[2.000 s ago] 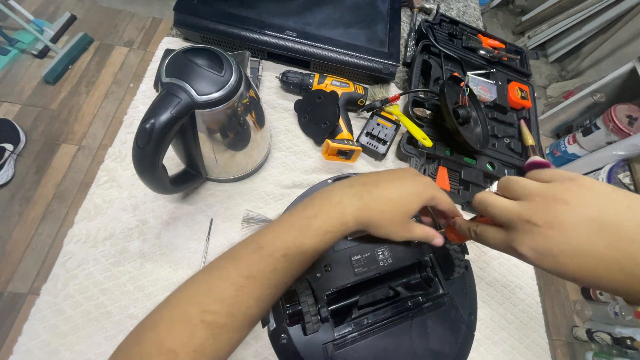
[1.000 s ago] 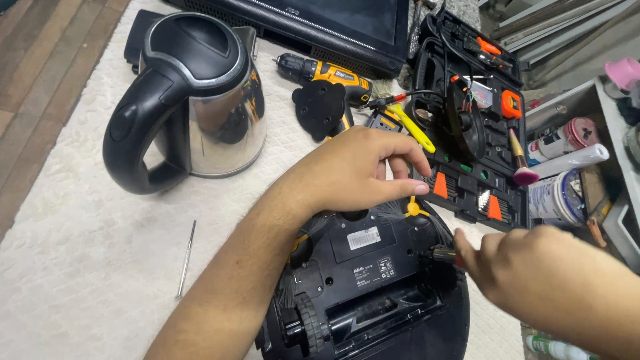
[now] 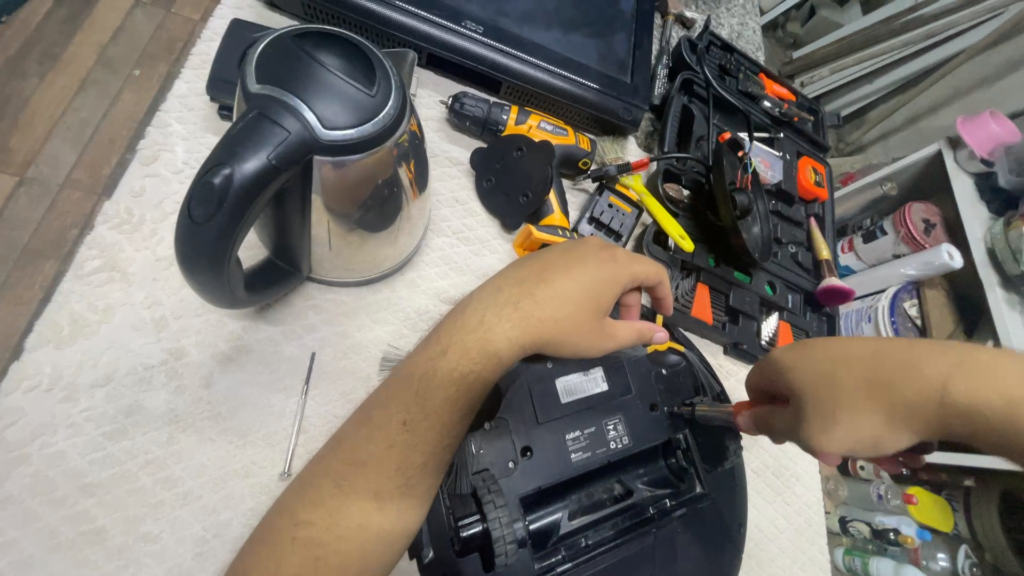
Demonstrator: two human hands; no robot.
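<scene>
An upturned black robot vacuum (image 3: 592, 448) lies on the pale quilted cloth, its underside, wheel and brush recess showing. My right hand (image 3: 840, 396) grips a screwdriver (image 3: 712, 413) with a red-orange handle; its metal shaft lies nearly flat over the right part of the underside. My left hand (image 3: 596, 296) is at the vacuum's far edge, fingers curled beside a yellow three-armed side-brush hub (image 3: 664, 346); whether it pinches anything is hidden. Left of my left forearm, a thin metal screwdriver (image 3: 299, 416) rests on the cloth.
An electric kettle (image 3: 368, 208) stands at left. Beyond are a yellow-black cordless drill (image 3: 520, 124), a black pad (image 3: 514, 180), a battery charger (image 3: 608, 214), a yellow-handled tool (image 3: 658, 214) and a monitor (image 3: 512, 40). An open tool case (image 3: 688, 120) and a makeup-type brush (image 3: 824, 260) are at right.
My right hand has moved away from my left hand, over to the vacuum's right side with the screwdriver. The yellow hub and label, earlier covered, now show. The view has shifted closer.
</scene>
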